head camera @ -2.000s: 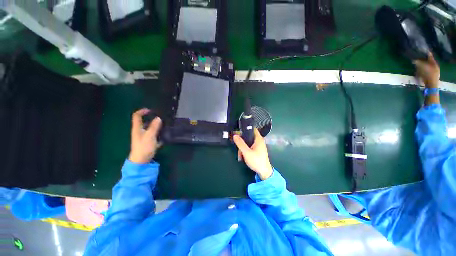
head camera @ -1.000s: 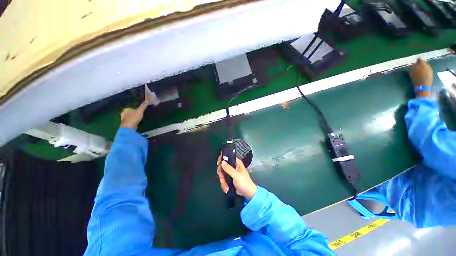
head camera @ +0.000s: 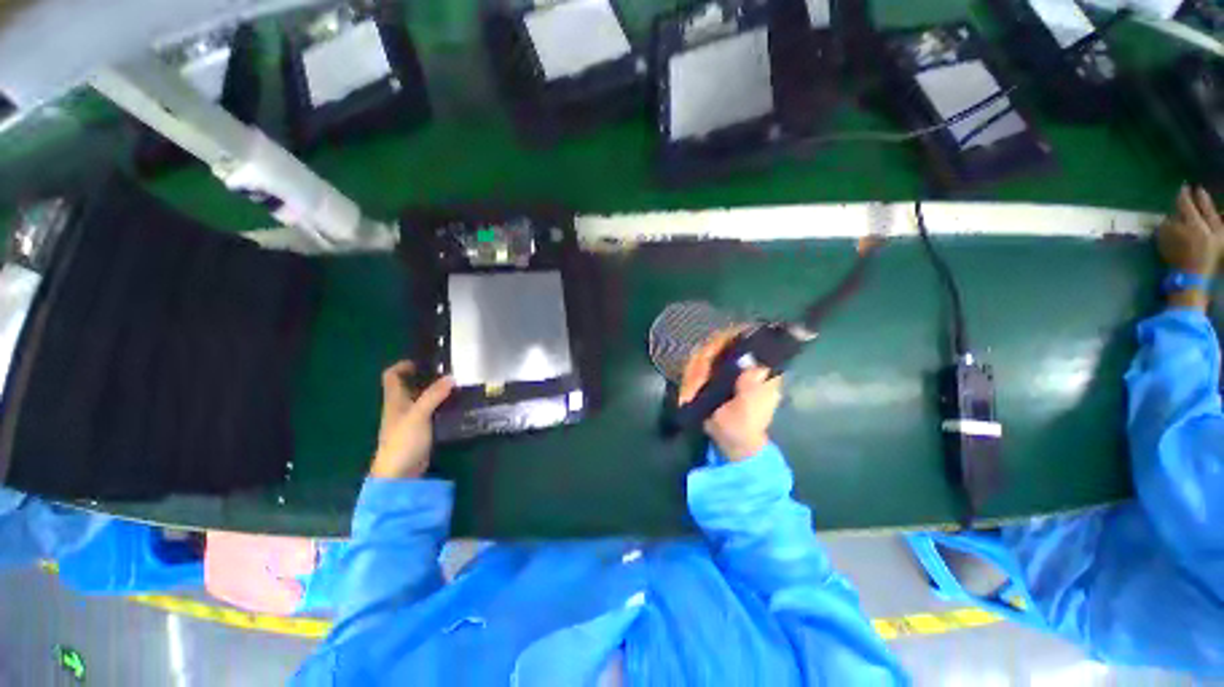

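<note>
A black open tablet unit with a silver panel and a green board at its far end lies on the dark green mat in front of me. My left hand grips its lower left edge, thumb on top. My right hand holds the black electric screwdriver, tilted, with its cable end towards the upper right. The screwdriver's bit is not clearly seen. The round mesh-topped screw dish is partly hidden behind the right hand. No screws can be made out.
Several open units lie on the green conveyor beyond a white strip. A ribbed black pile is at left under a white arm. A black controller with a cable lies right. Another person's hand is at far right.
My left hand has come back from the conveyor and now holds a unit on the mat. My right hand has moved right and tilted the screwdriver. The camera view has turned.
</note>
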